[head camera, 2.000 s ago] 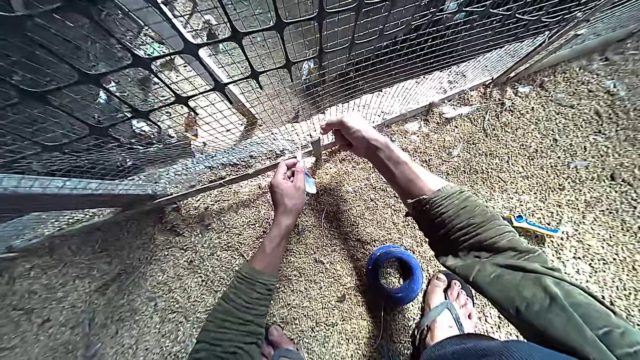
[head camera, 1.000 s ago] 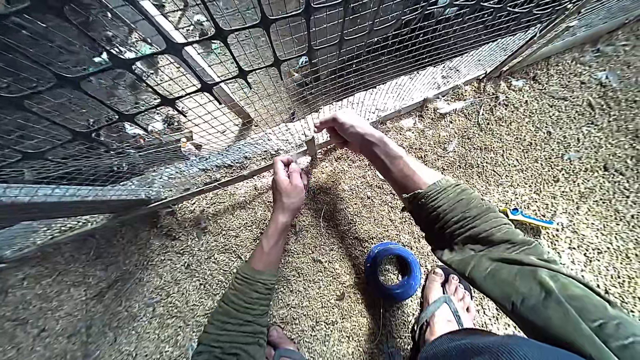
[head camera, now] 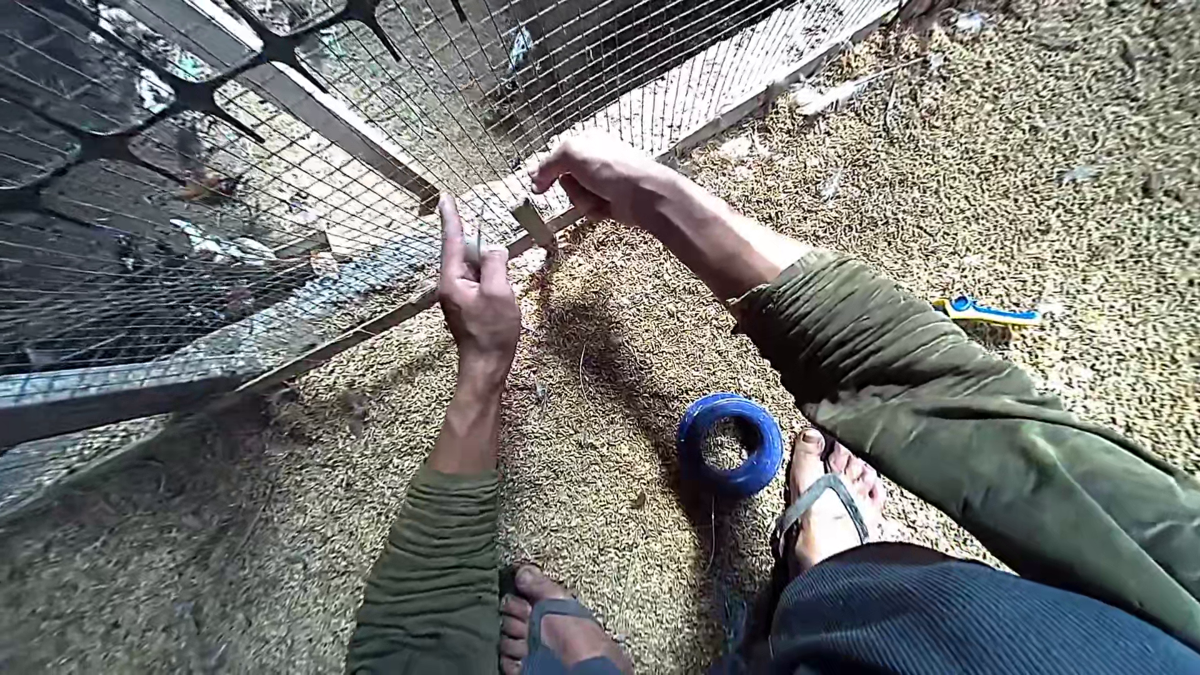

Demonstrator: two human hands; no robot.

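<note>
My left hand [head camera: 479, 291] is at the wire mesh [head camera: 394, 178], its index finger pointing up and a small pale thing, too unclear to name, between its fingers. To its right, my right hand [head camera: 605, 178] is bent at the mesh just above the wooden bottom rail [head camera: 380, 323], with fingertips partly hidden; whether it holds anything cannot be told. A short wooden stake [head camera: 534, 223] stands against the rail between the two hands. On the husk-covered ground below lies a blue coil [head camera: 689, 441], apparently of wire, with a thin strand trailing from it.
Thick black plastic netting [head camera: 192, 97] crosses the upper left, in front of the mesh. A blue and yellow tool [head camera: 989, 311] lies on the husks at the right. My sandalled feet [head camera: 830, 511] stand beside the coil. A wooden bar [head camera: 328, 122] slants behind the mesh.
My left index finger has straightened upward from a more closed hand. Both hands remain near the same stretch of mesh. The blue coil and the tool have not moved.
</note>
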